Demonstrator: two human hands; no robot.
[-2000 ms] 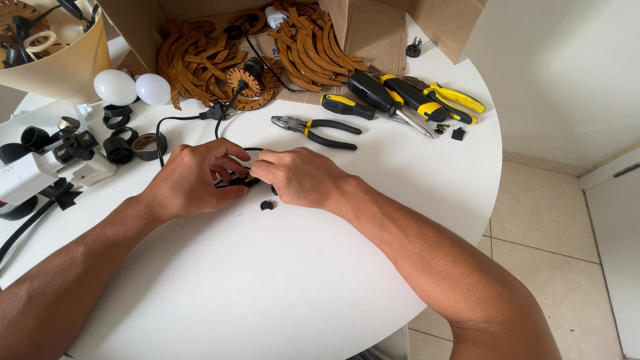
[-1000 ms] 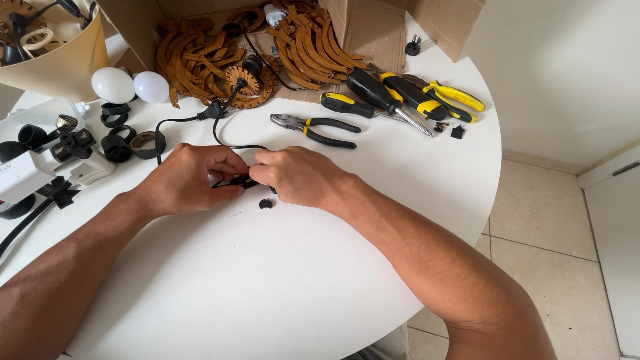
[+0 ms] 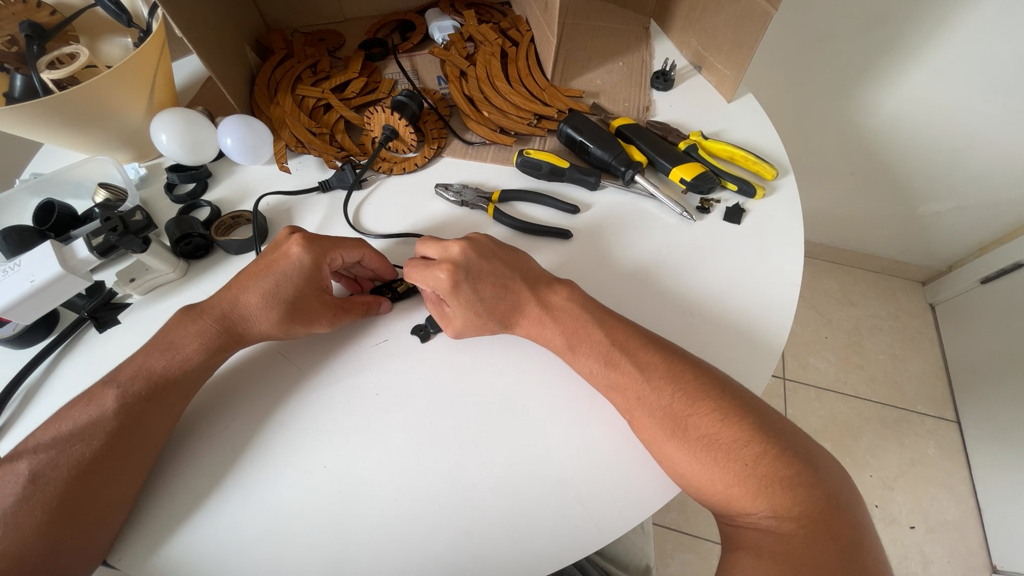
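Observation:
Between my two hands is a small black plastic housing (image 3: 394, 290), opened, with brass-coloured parts inside; it looks like an inline cord switch. My left hand (image 3: 316, 284) pinches its left end between thumb and fingers. The fingertips of my right hand (image 3: 472, 284) are at its right end, and what they grip there is hidden. A black cord (image 3: 376, 234) runs to the hands from behind. Just below my right fingers lies a small black plastic piece (image 3: 422, 330) on the white table (image 3: 400, 448). Combination pliers (image 3: 512, 210) with black and yellow handles rest beyond my right hand.
Screwdrivers (image 3: 596, 144) and yellow-handled pliers (image 3: 724, 160) lie at the back right. Behind stands a cardboard box (image 3: 600, 72) with curved wooden pieces (image 3: 488, 80). White bulbs (image 3: 184, 136), black rings (image 3: 188, 182), a tape roll (image 3: 238, 230) and a lampshade-like container (image 3: 104, 112) are at left.

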